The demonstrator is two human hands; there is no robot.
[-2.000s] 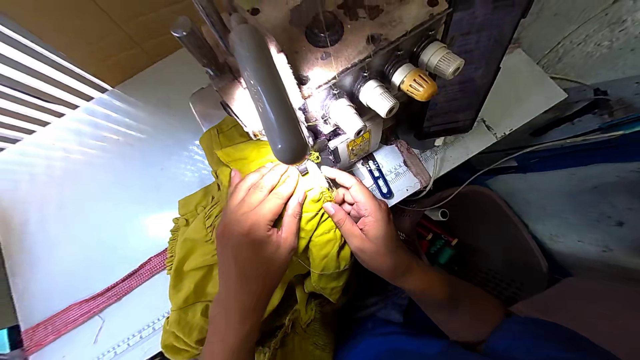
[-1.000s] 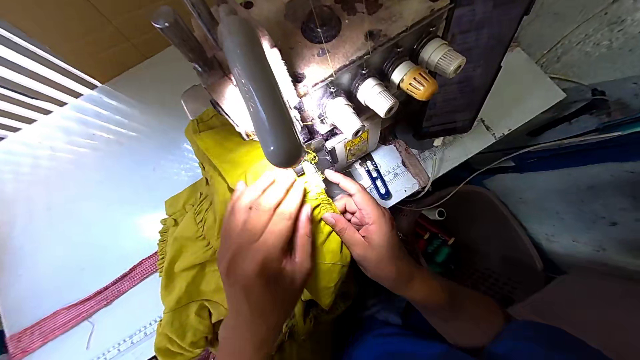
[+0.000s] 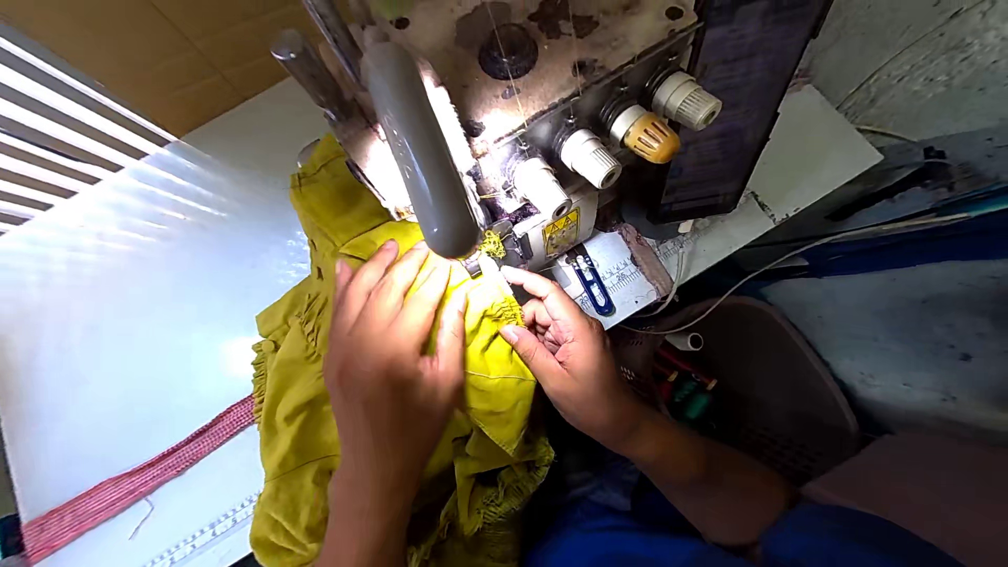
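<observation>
A yellow-green gathered garment [image 3: 299, 441] lies under the front of an overlock sewing machine [image 3: 504, 102] and hangs over the table's near edge. My left hand [image 3: 398, 331] rests flat on the cloth, fingers pointing at the presser area. My right hand [image 3: 563, 346] pinches the ruffled edge between thumb and fingers, just right of the left hand. The machine's grey rounded arm [image 3: 425, 150] hides the needle. A tuft of yellow-green thread [image 3: 492, 244] shows beside it. Several tension knobs [image 3: 589, 157] line the machine's front.
A red woven strip [image 3: 142, 480] and a measuring tape [image 3: 209, 535] lie on the white table [image 3: 102, 331]. Blue thread snips [image 3: 592, 283] rest on the machine's right plate. Below right stands a basket [image 3: 811, 370] with thread spools [image 3: 693, 398]. A pale cable [image 3: 756, 276] crosses above it.
The garment's left part has shifted on the table, and more cloth shows beyond my left hand. Both hands stay close to the machine's front, with the right still at the ruffled edge.
</observation>
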